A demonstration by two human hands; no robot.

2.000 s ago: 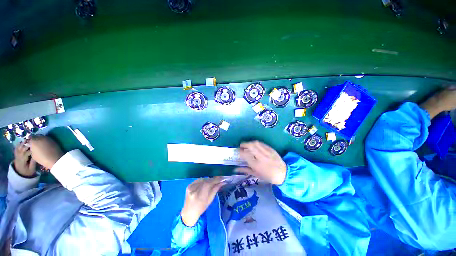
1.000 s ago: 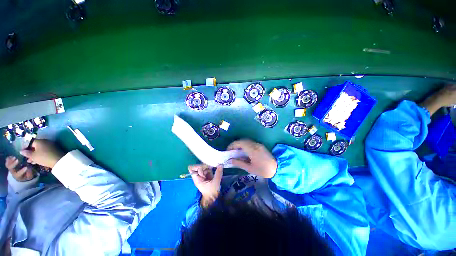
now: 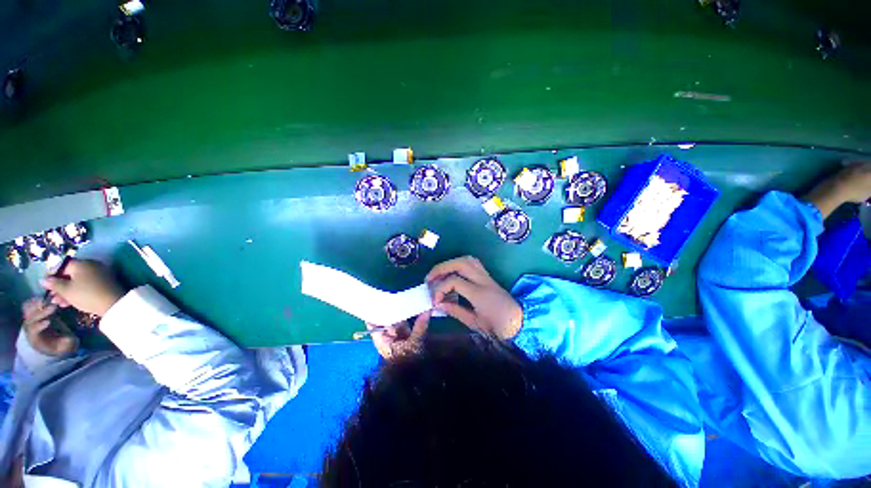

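A long white sticker strip [image 3: 349,291] is held above the bench's front edge, its free end reaching left and slightly curved. My right hand [image 3: 470,297] grips its right end between thumb and fingers. My left hand [image 3: 399,338] is just below that end, fingertips close together at the strip's lower edge; a dark-haired head partly hides it, and whether it pinches anything is unclear. A round module [image 3: 402,250] with a small battery [image 3: 429,239] lies behind the hands. Several more modules [image 3: 485,177] with batteries lie behind and to the right.
A blue bin [image 3: 702,212] with small white pieces [image 3: 653,213] stands right of the modules. Slim white items [image 3: 155,263] lie left. Neighbours' sleeves [image 3: 181,353] flank both sides. A green conveyor belt [image 3: 430,95] with spaced modules runs behind.
The strip has swung from flat, through raised, to lower left. My hands have come together at its right end. The head has moved forward over the shirt. Belt modules have shifted left.
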